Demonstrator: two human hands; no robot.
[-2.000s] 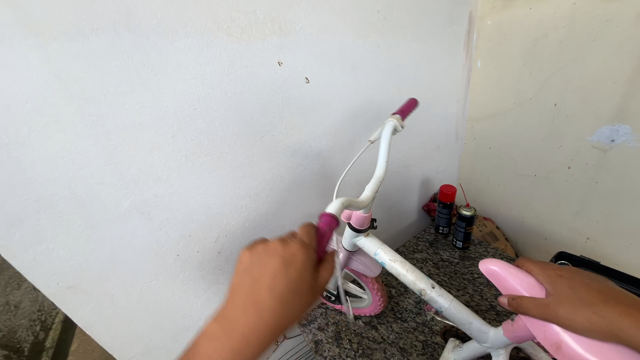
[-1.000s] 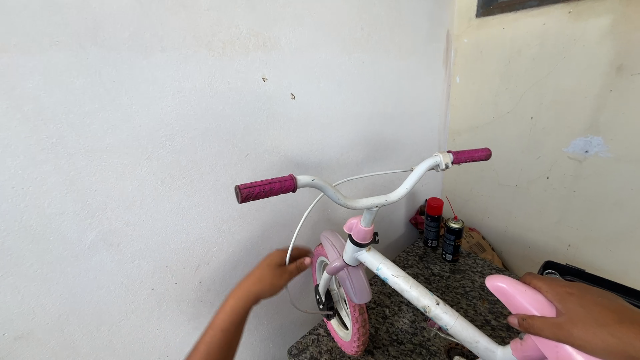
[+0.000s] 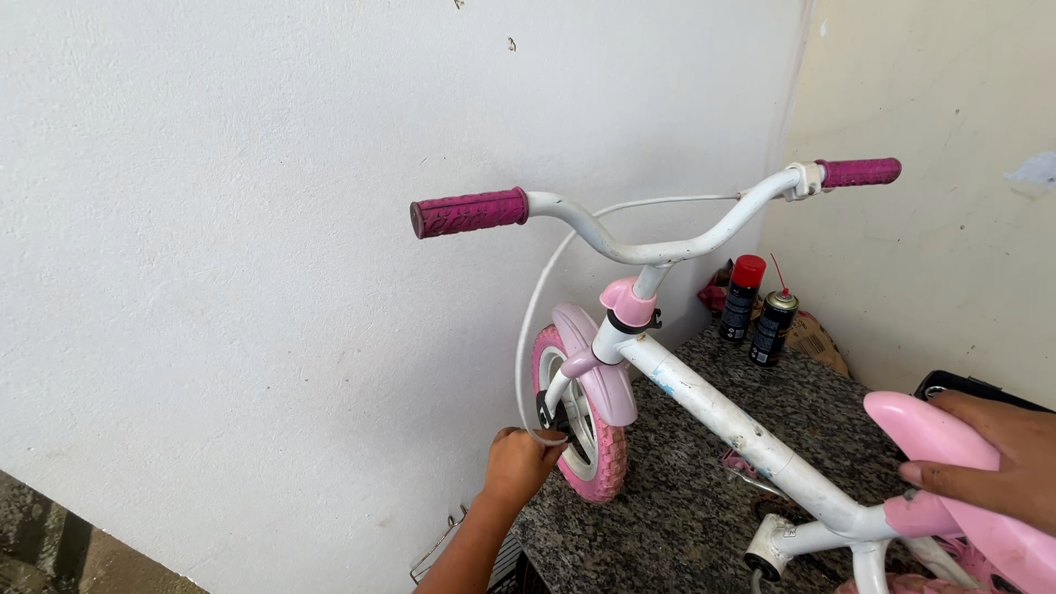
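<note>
A child's bicycle with a white frame (image 3: 726, 412) stands on a speckled stone countertop (image 3: 660, 511). My left hand (image 3: 520, 466) is at the hub of the pink front wheel (image 3: 610, 462), its fingers pinching the lower end of the white brake cable (image 3: 526, 330). That cable loops up to the brake lever mount (image 3: 804, 180) beside the far magenta grip. My right hand (image 3: 990, 450) clasps the pink saddle (image 3: 932, 425). The handlebar (image 3: 693, 247) is turned, with its near magenta grip (image 3: 470, 213) pointing left. A lilac mudguard (image 3: 606, 388) covers the wheel's top.
Two spray cans stand in the corner, one with a red cap (image 3: 742, 297), the other with a red straw (image 3: 774, 328). A black case (image 3: 982, 392) lies at the right. A wire rack (image 3: 441, 544) is below the counter's left edge. A white wall (image 3: 247, 247) rises behind the wheel.
My left hand has let go of the near grip and moved down to the cable at the front wheel. The handlebar and front wheel have turned. My right hand has stayed on the saddle.
</note>
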